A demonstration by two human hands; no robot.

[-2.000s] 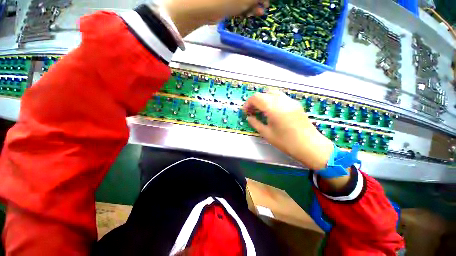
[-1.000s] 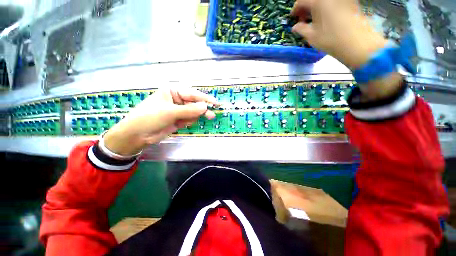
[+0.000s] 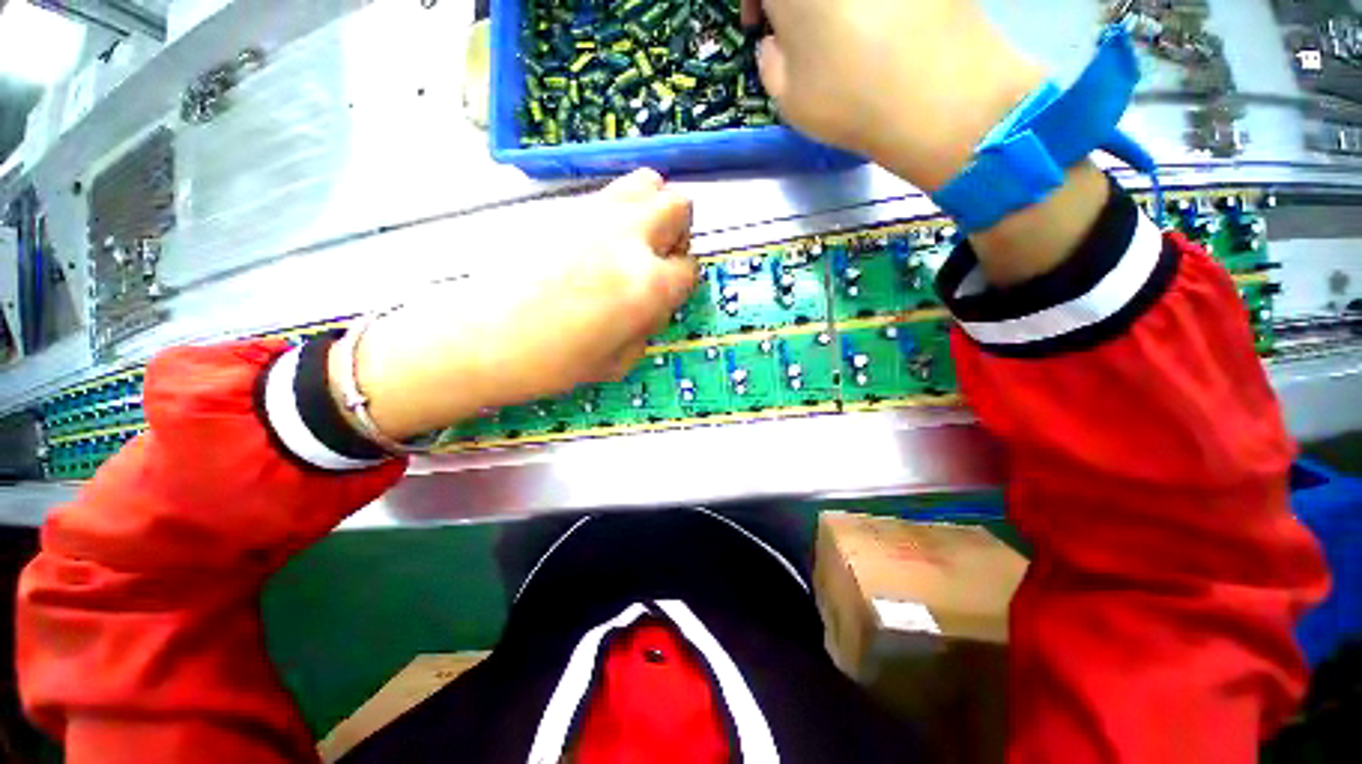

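A blue bin (image 3: 672, 154) of dark capacitors with yellow-green stripes (image 3: 635, 75) stands beyond the line. My right hand (image 3: 881, 82), with a blue wrist strap, is over the bin's right part; its fingertips are near the top edge of the view, and whether they grip a capacitor cannot be told. My left hand (image 3: 530, 314) is over the green PCB panel (image 3: 762, 373), fingers curled together near its far row. Its fingertips are mostly hidden, so a held part cannot be made out. Small blue and dark-and-white parts stand on the panel.
Silver conveyor rails (image 3: 747, 463) run along the panels. Small metal-cased components (image 3: 127, 224) lie on the bench at left, and more lie at right. A pale block (image 3: 478, 72) is beside the bin. Cardboard cartons (image 3: 934, 575) are below the line, with something blue at lower right.
Since one second ago, the view has shifted. My left hand has moved closer to the bin, its fingers now curled. My right hand stays over the bin; two seconds ago it was at the panel.
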